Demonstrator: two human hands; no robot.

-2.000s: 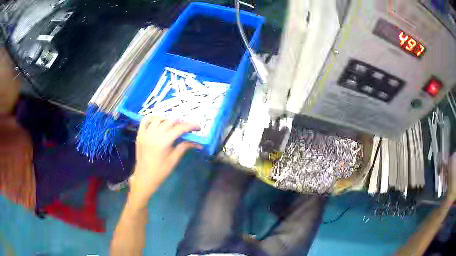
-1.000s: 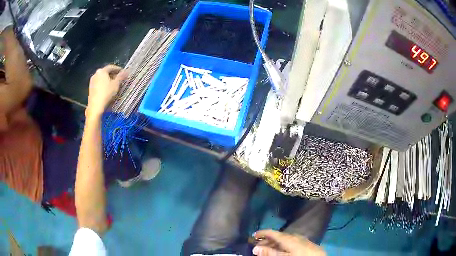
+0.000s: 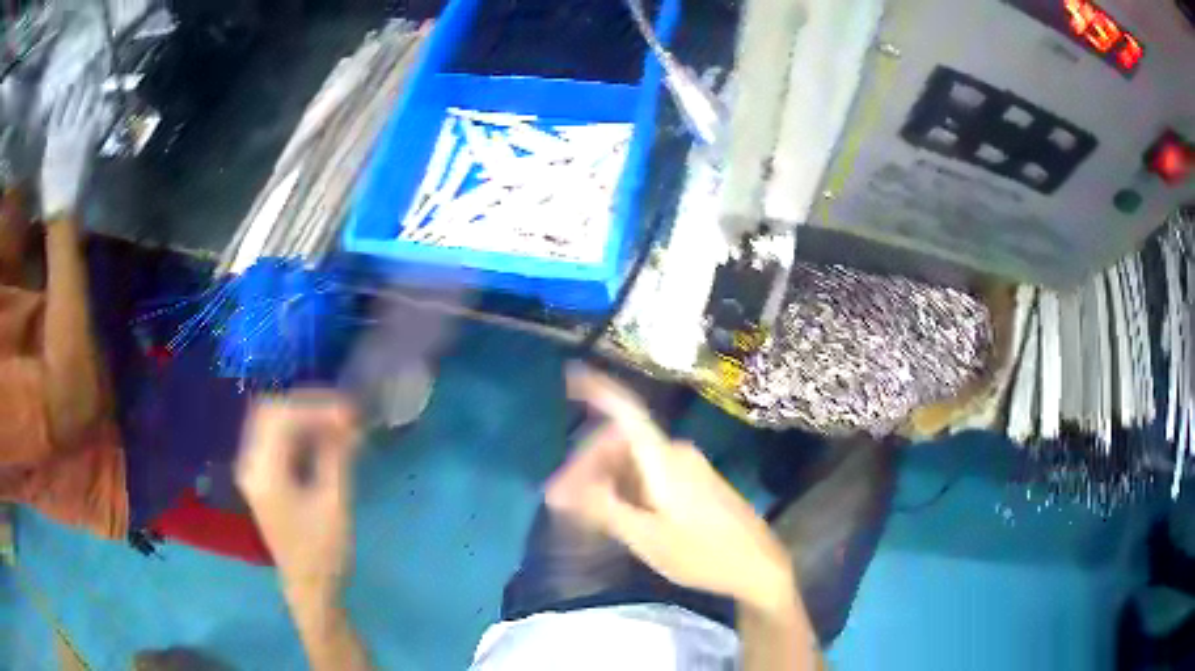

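My left hand is blurred, in front of the bench below the blue wires, with its fingers curled; I cannot tell if it holds anything. My right hand is over my lap, its index finger extended and the others bent; it is blurred too, and no held thing can be made out. Long pale strips lie left of the blue bin, with blue wires fanning over the bench edge. White sleeves lie loose in the bin's near compartment.
The grey machine stands at the right, its dark-tipped head beside a heap of small metal parts. More strips lie right of the heap. A coworker's white-gloved hand is at the upper left.
My left hand has moved from the strips down to in front of the bench edge. My right hand has risen from the bottom edge over my lap. A coworker's gloved hand has appeared.
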